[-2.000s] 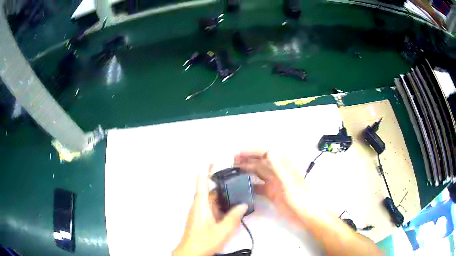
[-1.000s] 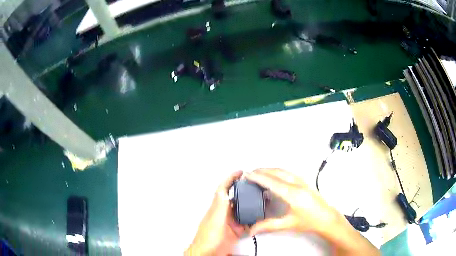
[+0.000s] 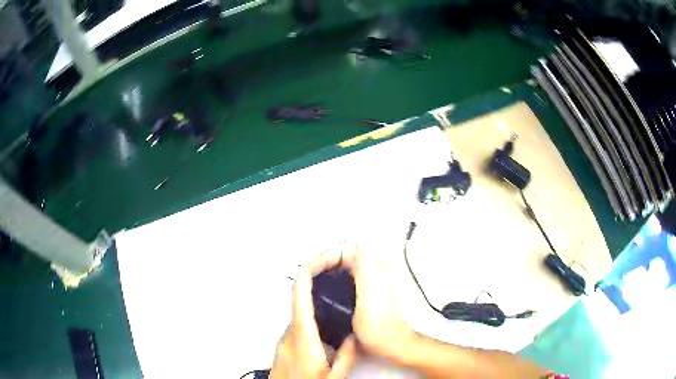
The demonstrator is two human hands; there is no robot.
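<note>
A black power adapter (image 3: 334, 307) is held between both hands, low in the middle, over the white sheet (image 3: 215, 274). My left hand (image 3: 302, 333) wraps its left side. My right hand (image 3: 376, 311) presses against its right side. The fingers hide its edges, and the view is slightly blurred. Part of a black cord (image 3: 256, 374) shows at the bottom edge, left of my left hand. An open adapter housing with a board (image 3: 443, 185) lies on the sheet's right part, with a coiled cord bundle (image 3: 474, 313) below it.
A black adapter (image 3: 511, 169) with a bundled cord lies on the brown board (image 3: 548, 215). Stacked trays (image 3: 600, 126) stand at the right. Scattered parts lie on the green belt (image 3: 244, 159). A metal post (image 3: 41, 229) and black phone-like object (image 3: 85, 354) are at left.
The view has shifted and turned, so the bench items appear moved. The adapter stays in both hands, now showing a darker face with a bright line; the right hand has closed in along its side.
</note>
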